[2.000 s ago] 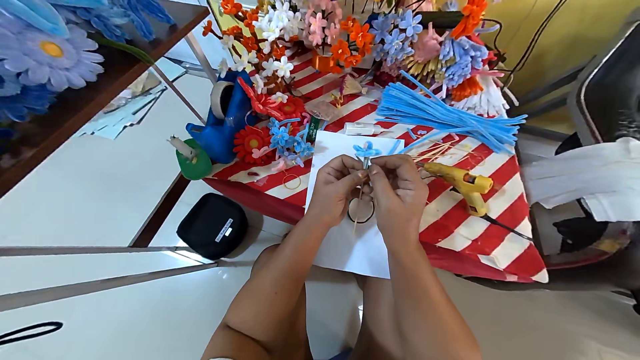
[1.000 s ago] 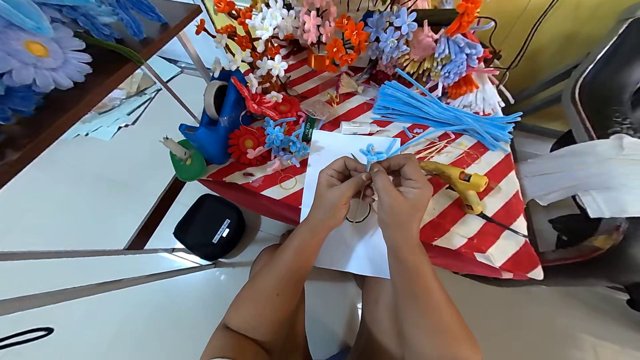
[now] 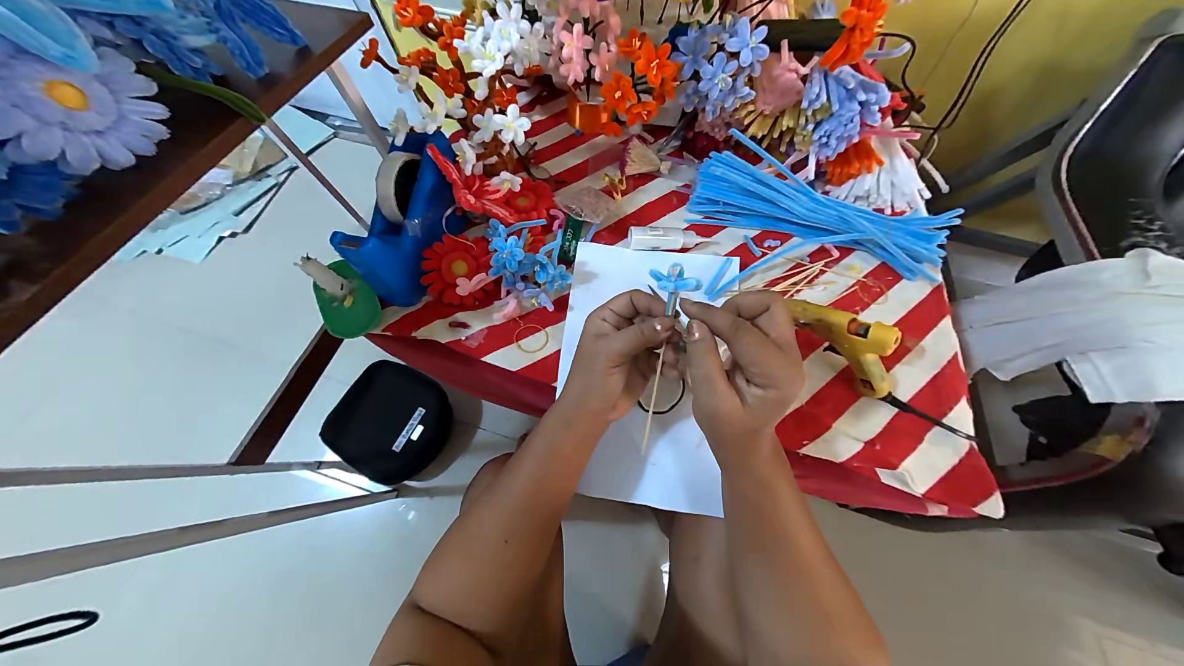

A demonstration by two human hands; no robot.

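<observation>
Between my fingertips, above a white sheet of paper [image 3: 610, 462], is a small light-blue pipe-cleaner flower [image 3: 674, 278] with a thin wooden stick [image 3: 653, 407] pointing down from it. My left hand [image 3: 622, 356] pinches the flower's base from the left. On the other side, my right hand [image 3: 747, 365] has its thumb and forefinger at the same stem. A pair of scissors seems to be in my left hand, its dark handle loop [image 3: 662, 398] showing below the fingers and most of it hidden. Cut blue pieces [image 3: 719, 277] lie just beyond my right hand.
A yellow glue gun [image 3: 856, 342] lies right of my right hand. Blue pipe cleaners [image 3: 814, 213], a small white bottle [image 3: 661, 239] and thin sticks [image 3: 800, 277] lie behind. A blue tape dispenser [image 3: 407, 231] and finished flowers [image 3: 527, 259] stand left. A black case [image 3: 387, 423] is on the floor.
The blue flower's petals showed more spread upward a second ago and now look flatter above my fingertips. Both hands have stayed in about the same place.
</observation>
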